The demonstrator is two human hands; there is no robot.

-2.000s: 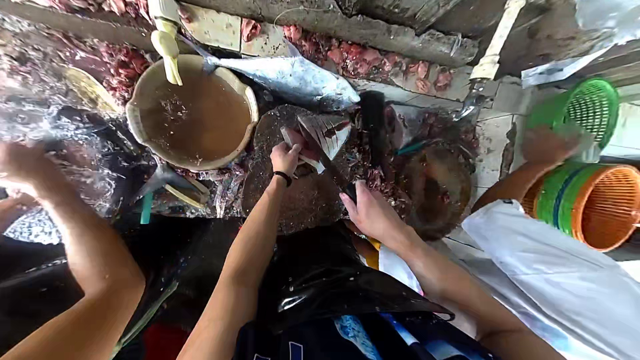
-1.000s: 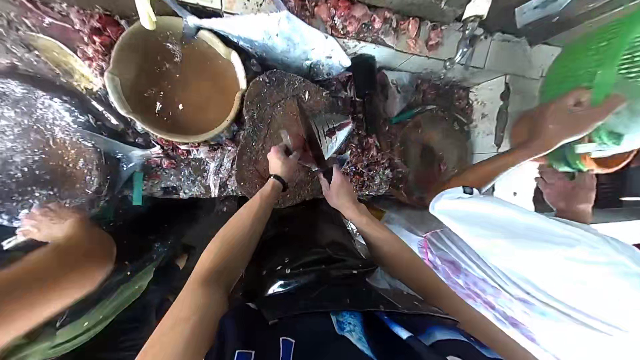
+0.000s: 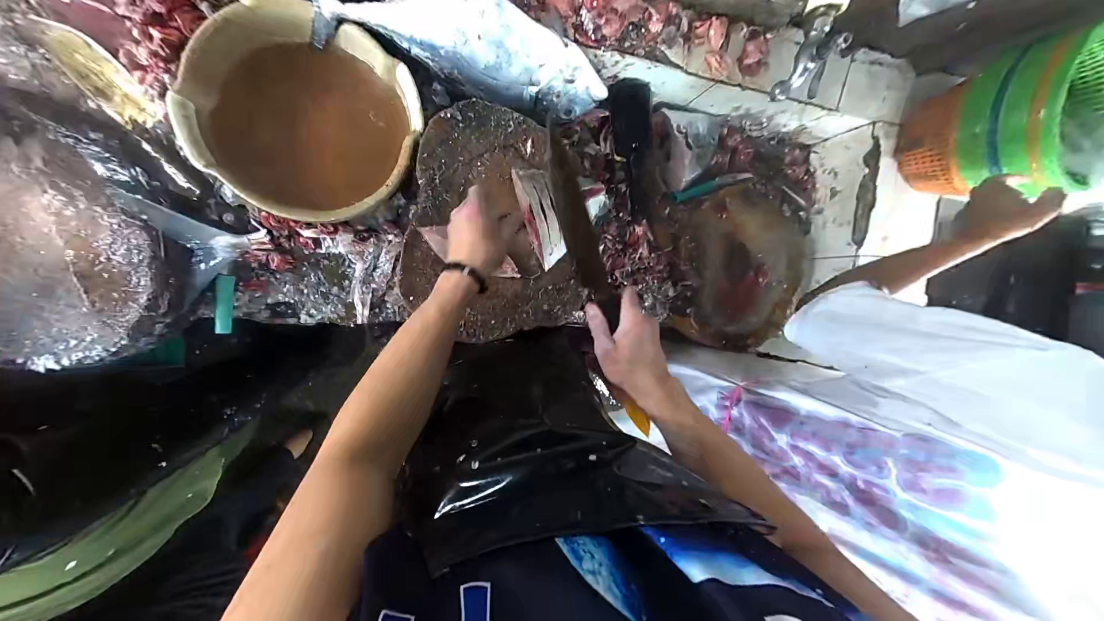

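Observation:
My right hand [image 3: 631,343] grips the dark handle of a large knife [image 3: 576,216], its long blade pointing away over the right part of a round wooden chopping block [image 3: 500,315]. Left of the blade lies a piece of cut fish [image 3: 539,216] with silvery skin and red flesh. My left hand [image 3: 476,231], a dark band at its wrist, is blurred over the block, by a paler fish piece [image 3: 434,241]; whether it holds anything is unclear. Behind the block lies a large silver fish [image 3: 492,47].
A basin of brown water [image 3: 306,129] stands left of the block. Fish scraps [image 3: 634,259] and a second round block [image 3: 737,267] are at the right. A tap [image 3: 811,56] is behind. A person's hand [image 3: 1005,211] touches stacked plastic baskets [image 3: 992,112]. A fish tail [image 3: 203,241] lies left.
The knife has moved to the right of the cut fish, and my left hand has shifted away from it to the left. The other person's hand and the baskets have moved too.

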